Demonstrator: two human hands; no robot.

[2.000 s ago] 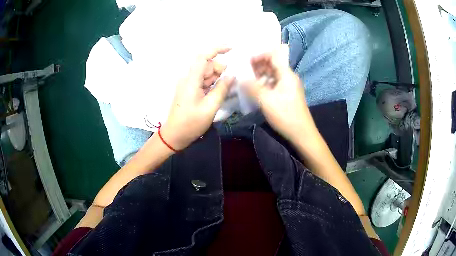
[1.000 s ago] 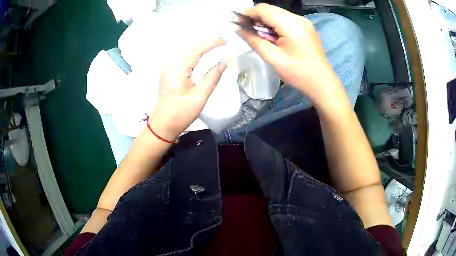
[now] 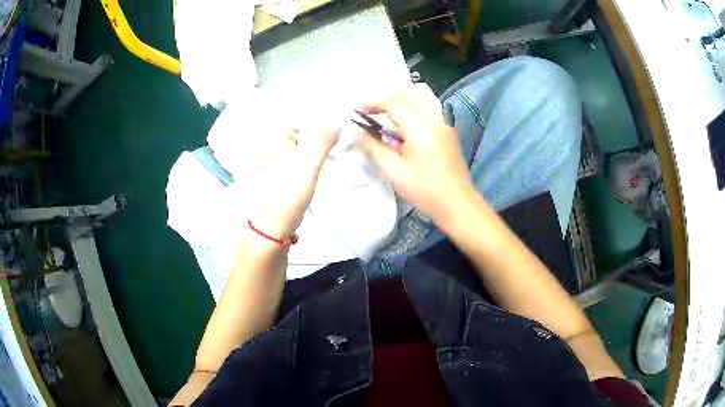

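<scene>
White garment pieces [image 3: 350,207] lie over my lap, very bright, with a rounded lower edge. My right hand [image 3: 413,147] holds dark thread snips [image 3: 377,129], their pointed blades directed up and left over the cloth. My left hand [image 3: 298,171], with a red string at the wrist, is on the cloth just left of the snips. Its thumb and fingertips are close together at the cloth, but glare hides what they pinch. No thread end can be made out.
A grey-green textured sheet [image 3: 334,44] lies ahead of the lap, with more white cloth [image 3: 215,48] at its left. A curved yellow tube [image 3: 135,40] stands at the upper left. White-topped tables border the right side and lower left corner. Metal table legs stand on the green floor.
The view has shifted forward, showing the textured sheet and yellow tube. My right hand with the snips has come down closer to my left hand. The rounded cloth lies flatter.
</scene>
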